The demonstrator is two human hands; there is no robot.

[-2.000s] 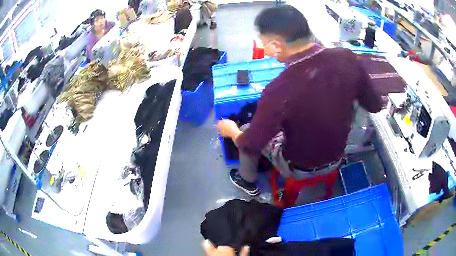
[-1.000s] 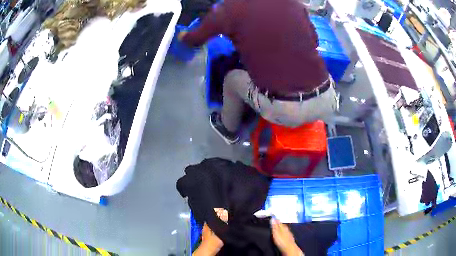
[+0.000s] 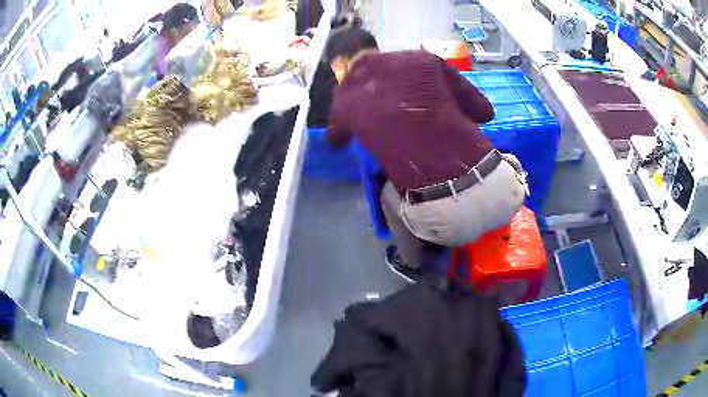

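A large black cloth garment piece (image 3: 427,341) fills the bottom middle of the view, bunched and raised in front of me. It covers part of a blue plastic crate or lid (image 3: 578,341) at the bottom right. My left and right hands cannot be made out; the cloth or the picture's lower edge hides them. A tiny pale patch shows at the bottom edge by the cloth's left corner, too small to identify.
A person in a dark red shirt (image 3: 411,116) bends forward above a red stool (image 3: 508,256) just ahead. A white trough (image 3: 272,287) with black cloth stands left. Blue crates (image 3: 520,116) stand beyond; a white sewing table (image 3: 621,194) runs right.
The black cloth has been lifted and now looks bulkier, further right. Both hands, visible on it before, have gone from sight. The person ahead has bent further forward. My view has shifted.
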